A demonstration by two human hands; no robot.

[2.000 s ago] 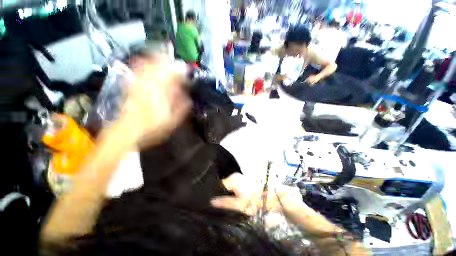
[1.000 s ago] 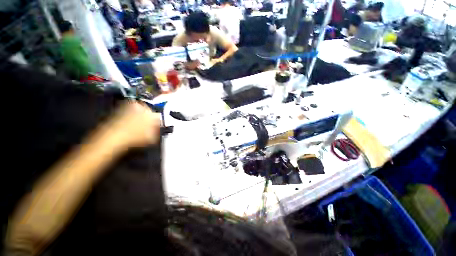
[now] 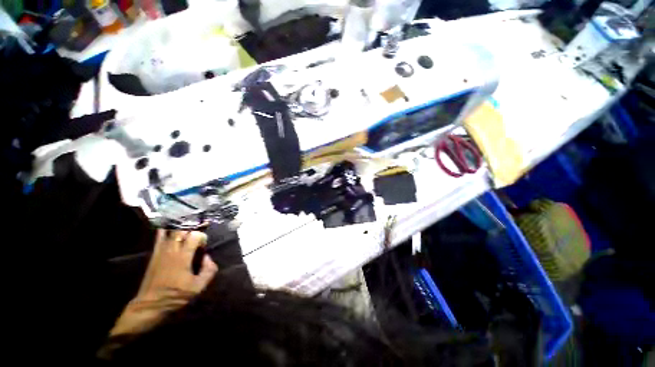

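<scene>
Dark garment cloth (image 3: pixel 93 229) lies at the left, reaching under the needle area (image 3: pixel 190 208) at the left end of the white sewing machine (image 3: pixel 223 118). My left hand (image 3: pixel 172 269) lies palm down on the cloth just in front of the needle area, thumb apart from the fingers. No pinch on the cloth shows. My right hand is not in view. A black fabric strip (image 3: pixel 281 147) drapes over the machine head. A pile of black labels (image 3: pixel 330 197) lies on the bed under the arm, with a dark square patch (image 3: pixel 395 188) to its right.
Red-handled scissors (image 3: pixel 457 155) lie at the machine's right end beside a pale yellow strip (image 3: pixel 495 142). A blue basket (image 3: pixel 535 276) with dark contents stands below the table's front edge (image 3: pixel 345 269). A striped yellow-black bundle (image 3: pixel 553 236) is beside it. Dark hair covers part of the bottom.
The view has turned down towards the machine. My left hand has come down from the raised cloth at the left to the needle area. My right hand, visible two seconds ago, has left the view.
</scene>
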